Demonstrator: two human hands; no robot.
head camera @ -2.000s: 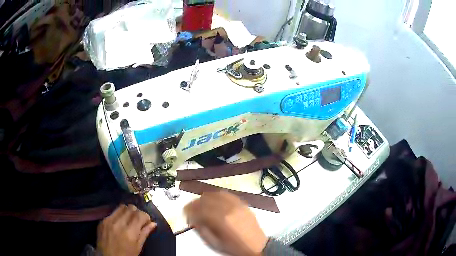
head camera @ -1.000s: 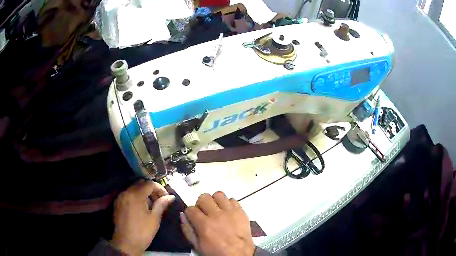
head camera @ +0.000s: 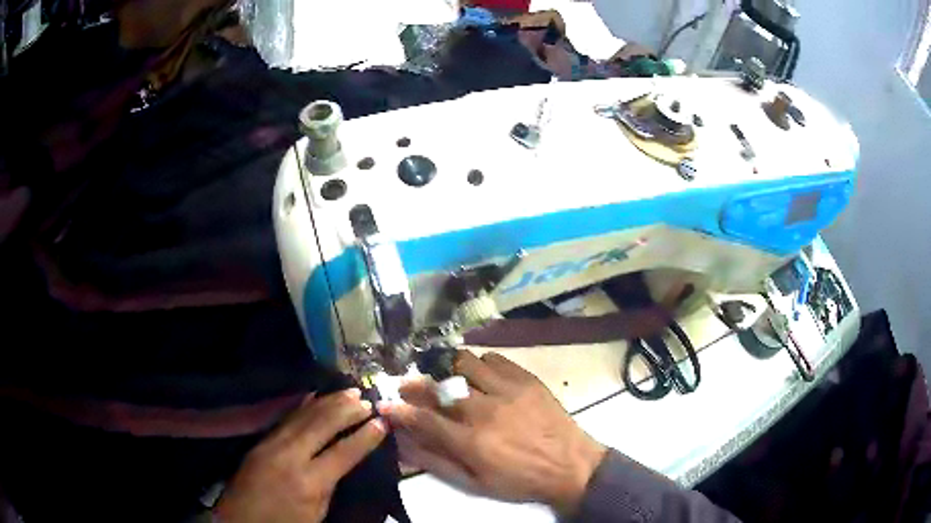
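The white and blue sewing machine [head camera: 602,230] stands across the view, its presser foot and needle area [head camera: 378,373] at the left end. My left hand [head camera: 306,455] presses on the black fabric [head camera: 370,485] just left of and below the needle. My right hand [head camera: 500,424] reaches in beside the needle, fingers at the fabric edge. A maroon-brown strip [head camera: 408,449] shows in part under its fingers; the rest is hidden. Another maroon-brown strip [head camera: 572,328] lies under the machine arm.
Black-handled scissors [head camera: 662,363] lie under the arm. A round dark holder [head camera: 757,337] with a thin tool and a tray of small metal parts [head camera: 829,296] sit at the right. Dark cloth with maroon stripes [head camera: 174,296] is heaped left; more cloth [head camera: 817,449] lies right.
The lower brown strip has gone from the table to the needle area under my right hand. Both hands have come together at the needle. The view has shifted, so the machine appears further right.
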